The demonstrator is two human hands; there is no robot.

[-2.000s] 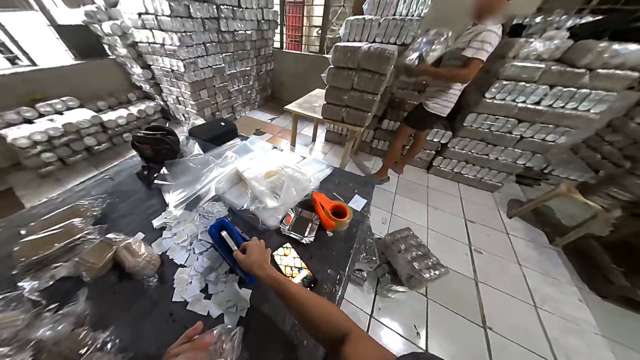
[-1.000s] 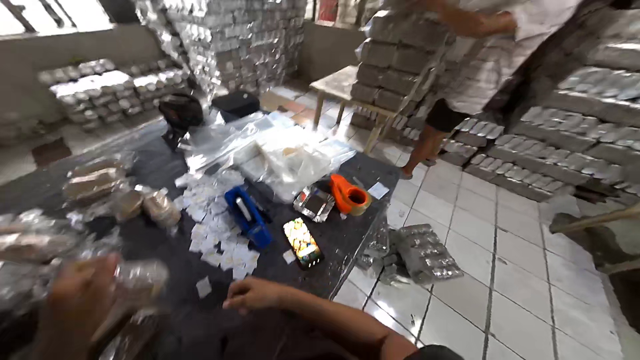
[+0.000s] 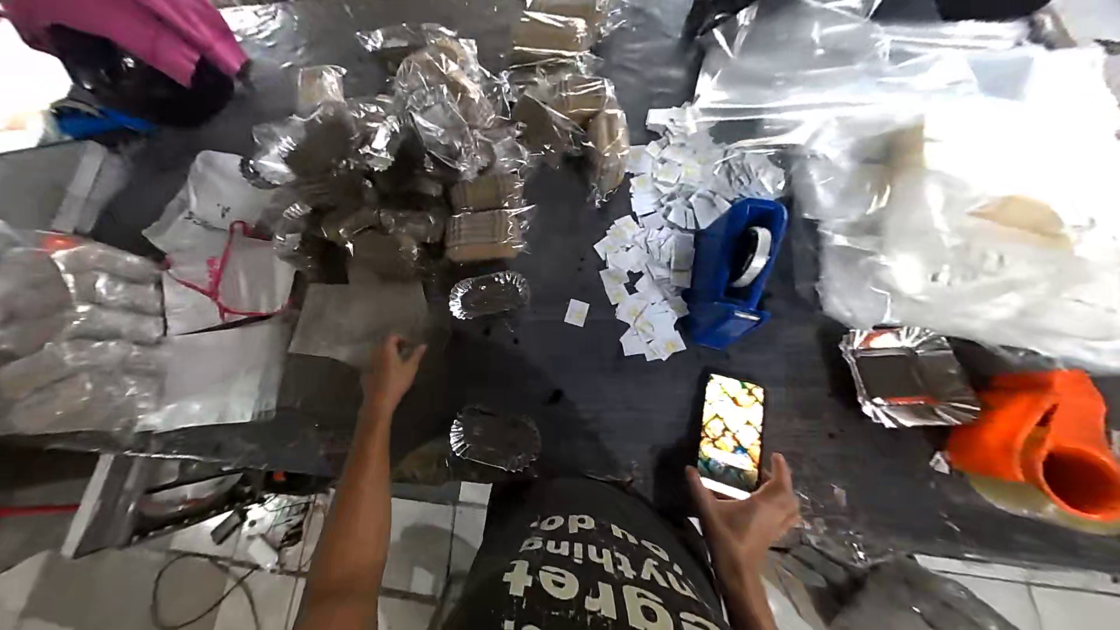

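My right hand [image 3: 748, 516] grips the lower end of a smartphone [image 3: 731, 430] with a lit screen, at the dark table's near edge. At the left, my left hand [image 3: 394, 367] is over the edge of a clear plastic sheet or bag [image 3: 354, 319]; whether its fingers pinch it is not clear. Two small foil trays [image 3: 490, 295] [image 3: 496, 438] lie on the table to the right of that hand. Beyond the phone stand a blue tape dispenser [image 3: 735, 273] and a heap of small white paper squares [image 3: 652, 262]. One paper square [image 3: 577, 312] lies apart.
Plastic-wrapped brown bundles [image 3: 486, 210] are piled at the back left. Clear plastic bags [image 3: 954, 201] cover the back right. A stack of foil trays [image 3: 910, 374] and an orange tape dispenser [image 3: 1041, 437] are at the right. Filled clear packs [image 3: 79, 324] lie far left.
The view has swung down and left. My right hand has moved from the blue tape dispenser to the phone, which lay on the table earlier. My left hand has left the wrapped bundles.
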